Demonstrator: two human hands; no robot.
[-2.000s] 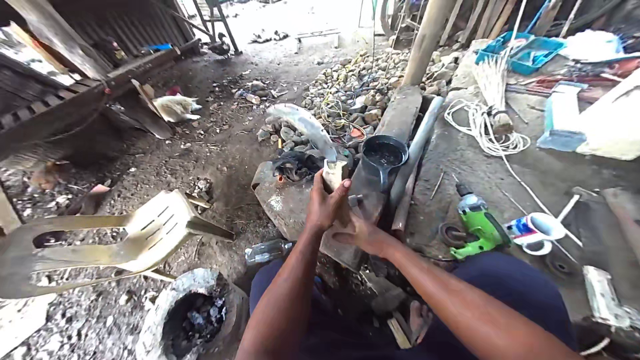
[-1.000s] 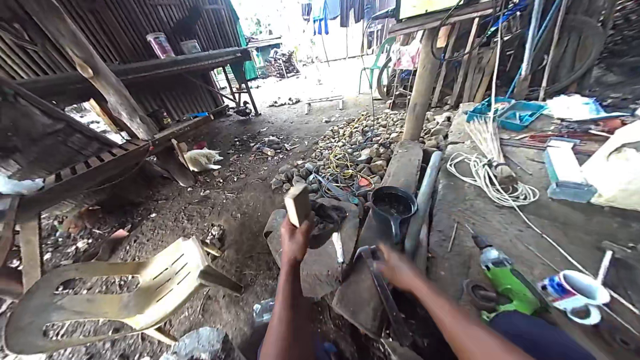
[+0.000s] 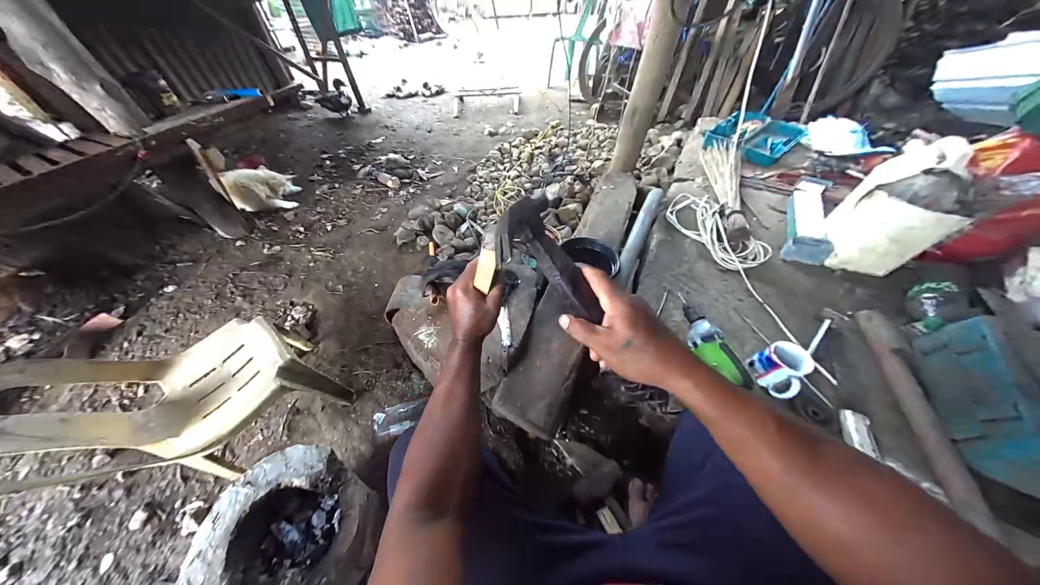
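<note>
My left hand grips a pale wooden piece, held upright above a flat block. My right hand holds the dark handle of a hammer, seemingly a claw hammer, whose head is up beside the top of the wooden piece; whether they touch I cannot tell. Below lie a flat stone-like block with dark cloth and a narrow pale tool on it, and a thick wooden plank. A black pot stands just behind my right hand.
At the left are a plastic chair and a round stove with ashes. To the right lie a green power drill, a mug, coiled rope and a wooden pole. A post rises behind the pot.
One second ago my right hand was low over the plank with the hammer; it has come up, and the hammer head is now beside the wooden piece. Two seconds ago both hands were together at the piece.
</note>
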